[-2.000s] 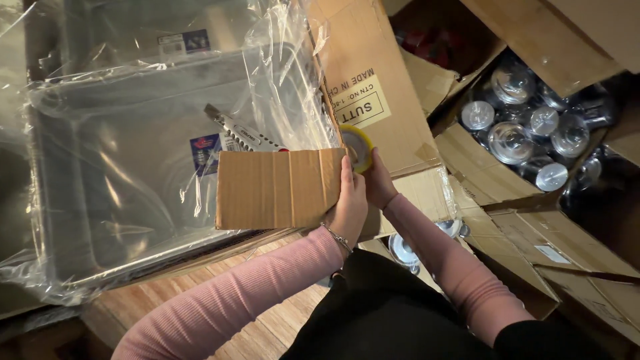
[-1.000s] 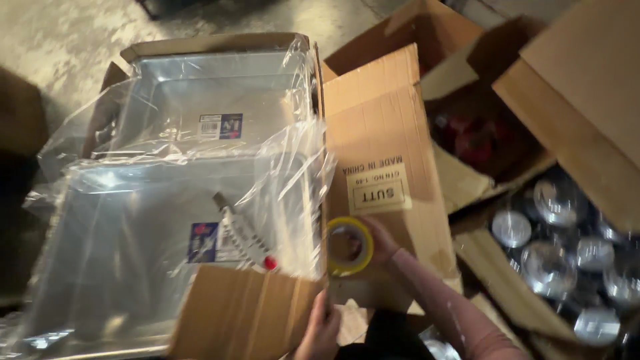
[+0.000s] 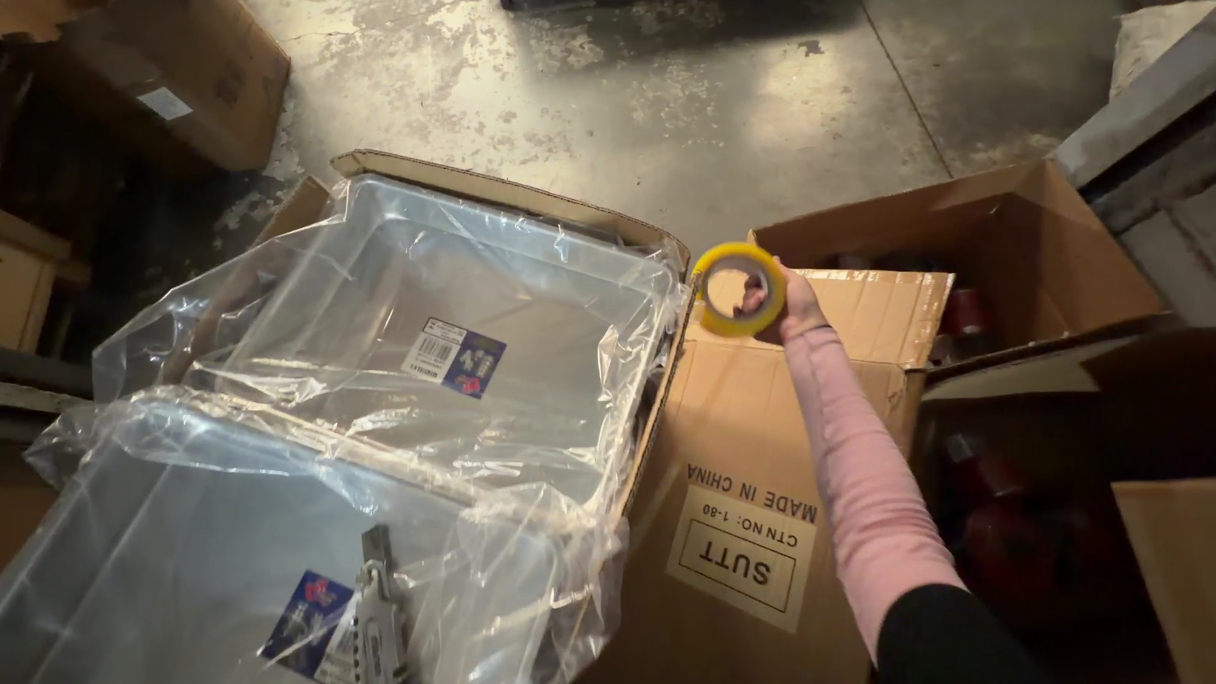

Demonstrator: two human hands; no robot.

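Note:
My right hand [image 3: 796, 299] grips a roll of yellow packing tape [image 3: 774, 294], its fingers through the core, at the upper corner of an open cardboard box. Inside that box lie two metal trays, an upper one [image 3: 532, 285] and a lower one [image 3: 209, 532], under clear plastic film [image 3: 142, 332]. Both trays bear labels. A utility knife [image 3: 378, 608] rests on the lower tray. The box's side flap [image 3: 722, 427], printed with writing, spreads out beneath my right forearm. My left hand is out of view.
An open cardboard box [image 3: 1035, 247] with red items stands at the right, with another dark box of red items [image 3: 997, 522] nearer. A closed-looking carton [image 3: 190, 76] sits at the upper left on the concrete floor [image 3: 617, 104].
My right hand has carried the tape roll to the box's upper corner. My left hand, earlier at the cardboard piece by the lower tray, has left view. The view has shifted toward the box's far end.

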